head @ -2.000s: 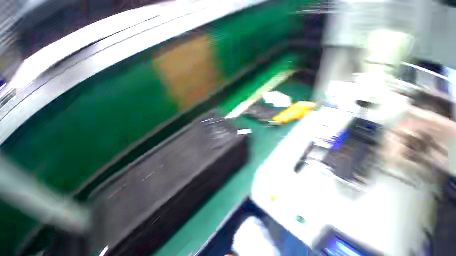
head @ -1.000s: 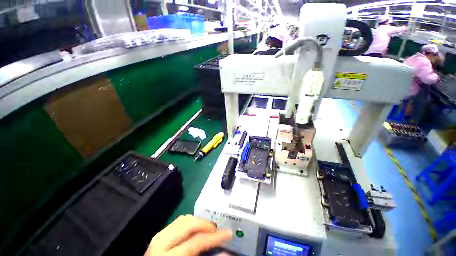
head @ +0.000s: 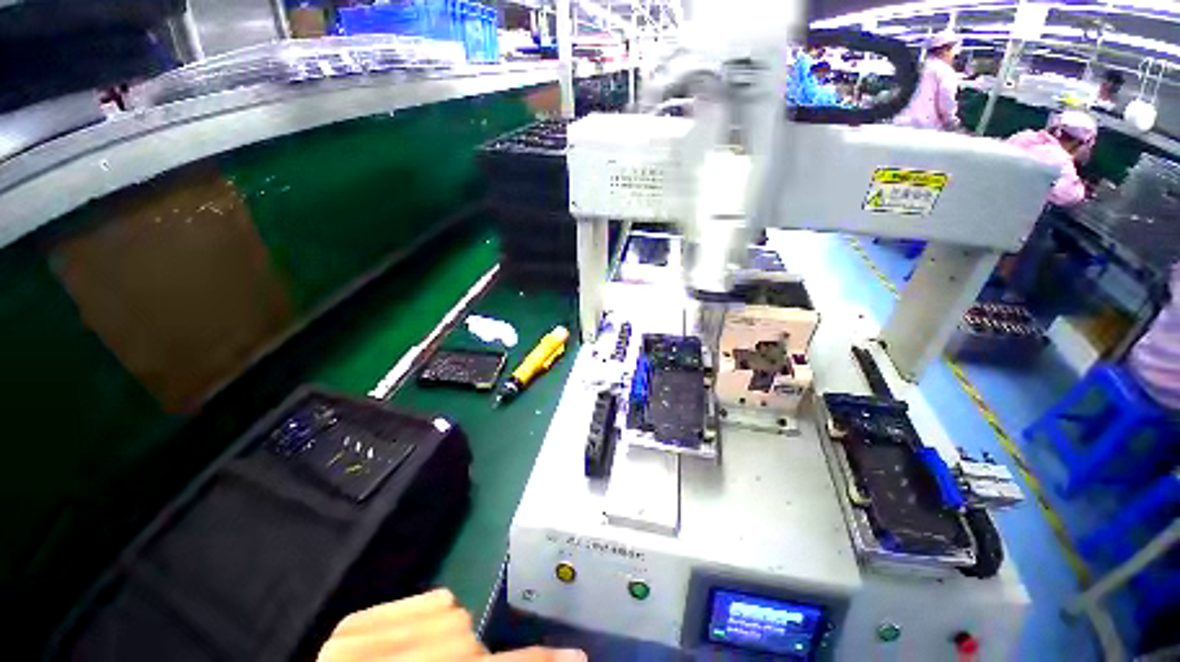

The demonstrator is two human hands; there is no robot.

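My left hand [head: 434, 634] shows only in part at the bottom edge, left of the machine's front panel; its fingers are cut off, so I cannot tell if it holds anything. The white screwdriving machine [head: 776, 517] stands in front. Its blurred screwdriver head [head: 722, 233] is over the back end of the left fixture. A black phone body [head: 679, 404] lies in that fixture beside a blue clamp. Another phone body [head: 899, 479] lies in the right fixture. A phone body [head: 343, 446] also lies in the far end of the black foam tray [head: 246, 556]. My right hand is not in view.
A yellow hand screwdriver [head: 540, 360], a small dark tray [head: 463, 369] and a white tissue [head: 492, 330] lie on the green bench. Stacked black trays [head: 531, 213] stand behind. The lit screen [head: 764, 623] is on the front panel. People in pink work at the right.
My left hand has drawn down and left from the panel buttons. The screwdriver head has moved left over the left fixture, and that fixture has slid back slightly. The view has shifted a little.
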